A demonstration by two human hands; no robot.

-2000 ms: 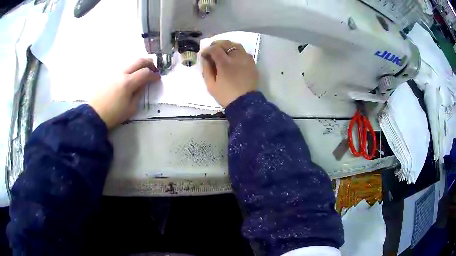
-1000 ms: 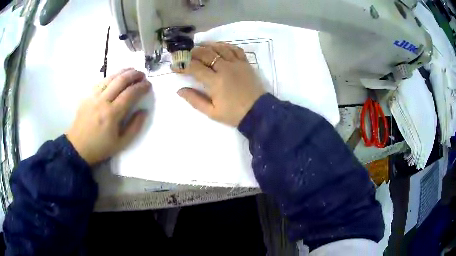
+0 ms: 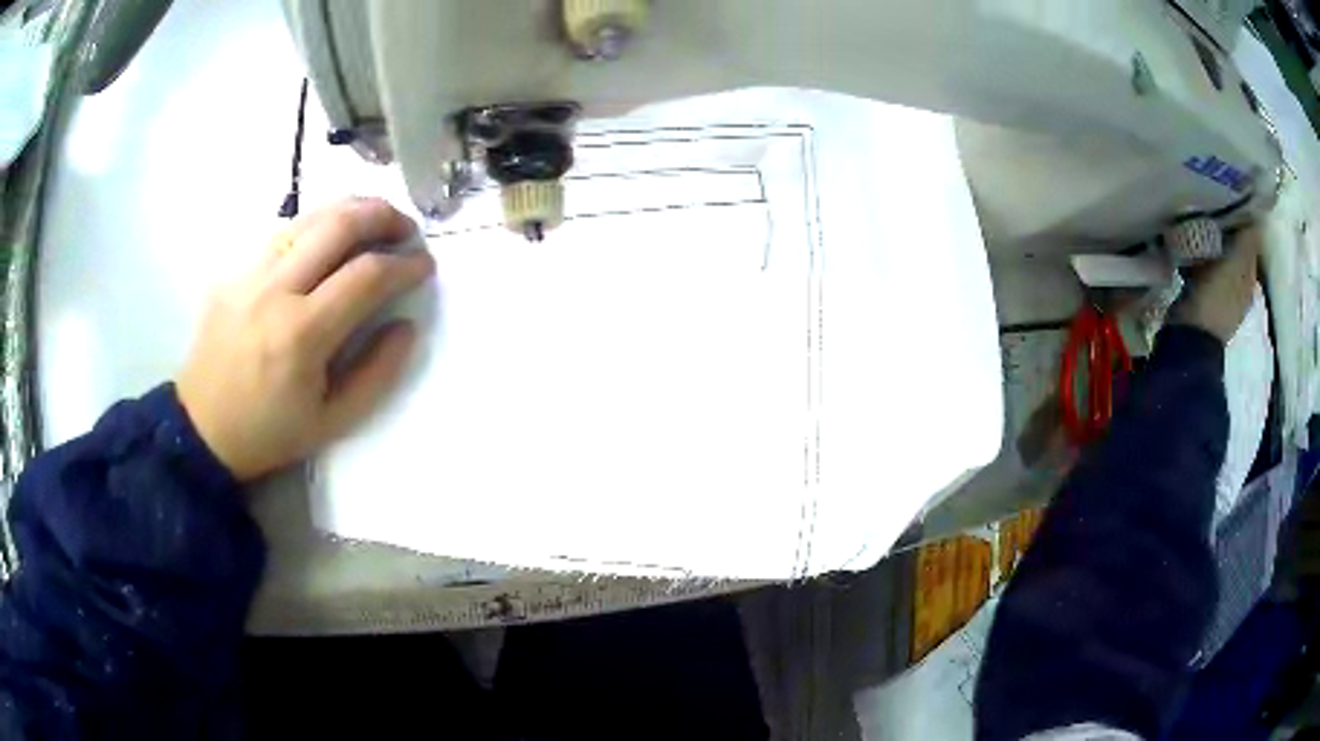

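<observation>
A white fabric panel (image 3: 623, 377) lies flat under the head of the sewing machine (image 3: 811, 58). Dark double stitch lines run down its right part, and a narrow stitched rectangle (image 3: 695, 188) shows near the tension dial (image 3: 533, 203). My left hand (image 3: 311, 326) rests on the fabric left of the needle area, fingers bent, its fingertips close to the presser foot, which is mostly hidden. My right hand (image 3: 1228, 282) is at the far right, by the machine's end and its ribbed knob (image 3: 1196, 239); its fingers are partly hidden.
Red-handled scissors (image 3: 1094, 379) lie beside the machine base, left of my right forearm. Stacked white pieces (image 3: 1248, 391) are partly hidden behind that arm. An orange-brown bundle (image 3: 951, 594) sits low past the table's front edge (image 3: 434, 611).
My right hand has left the fabric by the needle and moved far right to the machine's end. The panel first came toward me and right, uncovering more stitching. My left hand stayed on the fabric.
</observation>
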